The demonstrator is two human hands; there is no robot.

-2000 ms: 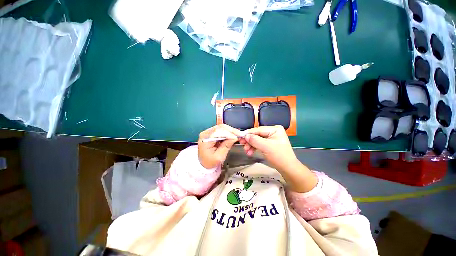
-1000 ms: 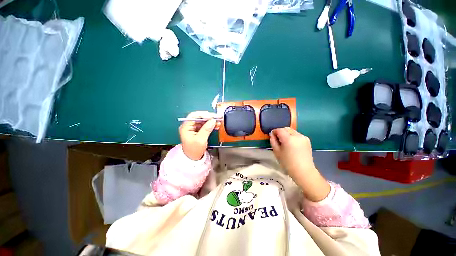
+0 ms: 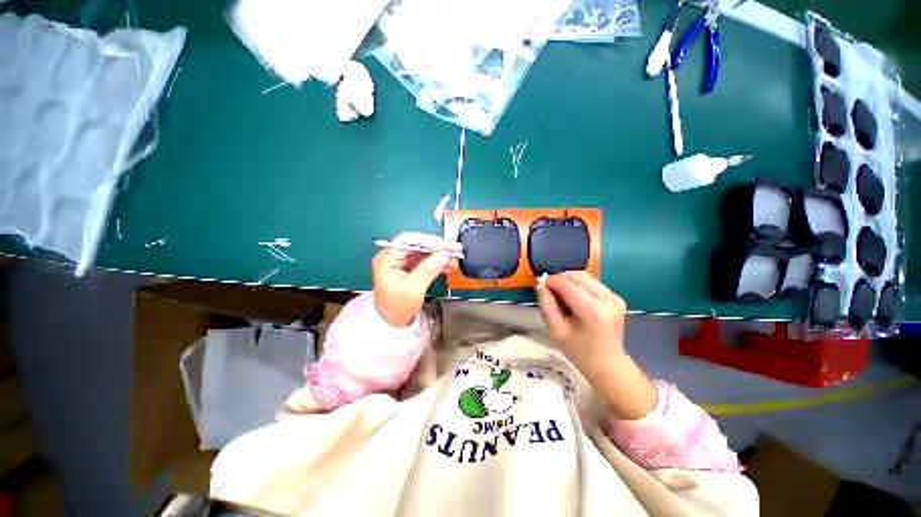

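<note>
The orange fixture (image 3: 523, 268) lies flat at the table's front edge. A black shell (image 3: 489, 248) sits in its left pocket and a second black shell (image 3: 559, 246) in its right pocket. My left hand (image 3: 408, 275) is at the fixture's left end and holds a thin pale stick (image 3: 416, 245), its tip at the left shell's edge. My right hand (image 3: 586, 311) is at the fixture's front edge below the right shell, thumb and finger pinched together. A tiny pale spot shows at the fingertips; I cannot tell what it is.
A white glue bottle (image 3: 695, 172) lies right, below blue-handled pliers (image 3: 697, 50). Open black cases (image 3: 773, 240) and a filled blister tray (image 3: 865, 217) are far right. An empty blister tray (image 3: 76, 141) is far left. Plastic bags (image 3: 465, 61) and a white wad (image 3: 354, 92) lie at the back.
My hands were together in front of the fixture, then moved apart to its two ends. Since the last earlier frame, the stick's tip has moved right onto the left shell's edge.
</note>
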